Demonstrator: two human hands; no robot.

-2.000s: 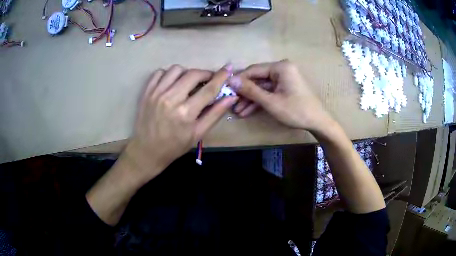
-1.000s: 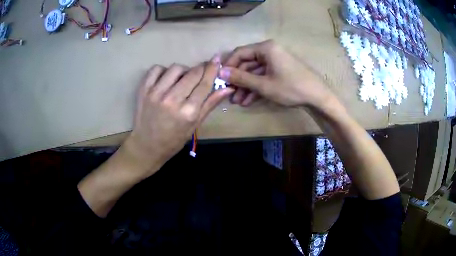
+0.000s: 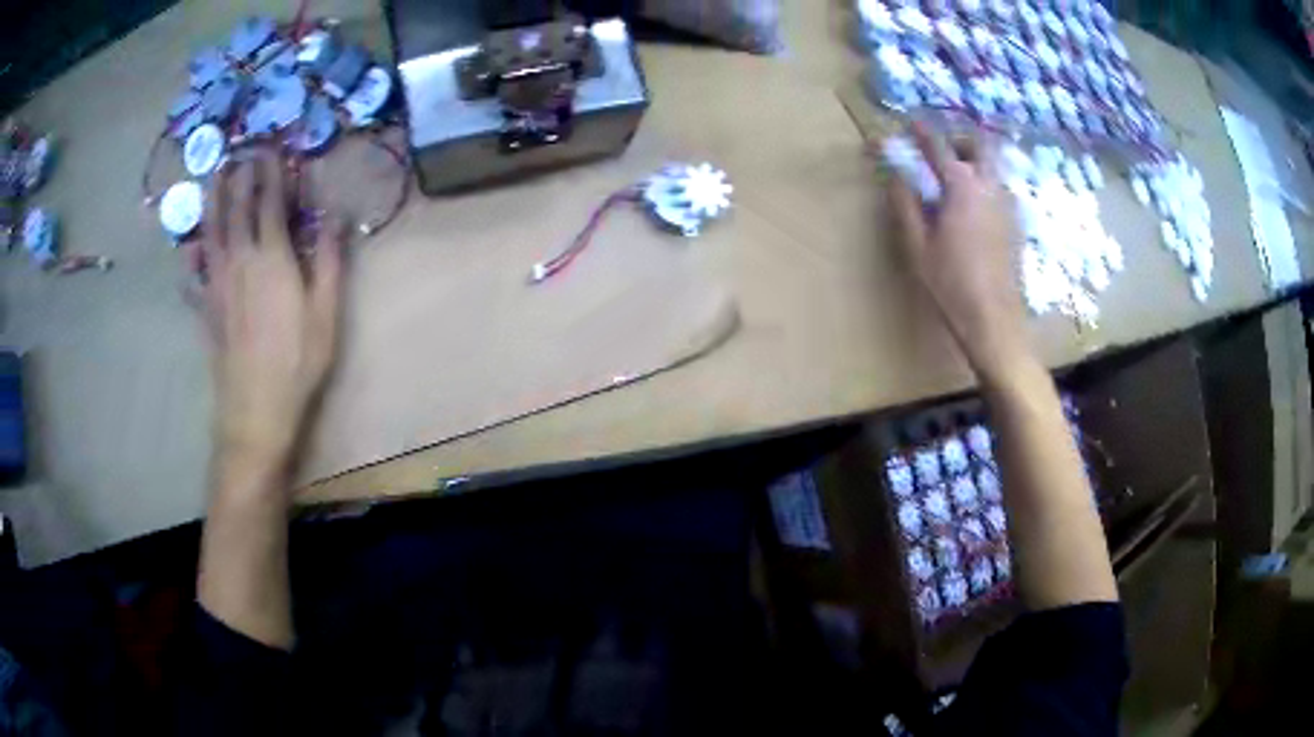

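A motor with a white star wheel (image 3: 689, 197) lies on the cardboard in front of the metal box, its wires and plug trailing left. My left hand (image 3: 271, 295) lies over wires at the near edge of the pile of bare motors (image 3: 274, 94); I cannot tell if its fingers hold anything. My right hand (image 3: 966, 238) is at the left edge of the heap of loose white star wheels (image 3: 1064, 231). A white piece shows at its fingertips, but I cannot tell if it is gripped.
The metal box (image 3: 605, 123) stands at the back centre. Rows of finished motors (image 3: 1009, 58) lie at the back right, and more sit in a carton (image 3: 944, 526) below the bench. A dark blue object (image 3: 12, 418) is at the far left.
My hands have parted, the left to the motor pile and the right to the star wheels. A motor with a wheel now lies on the cardboard. The view has shifted.
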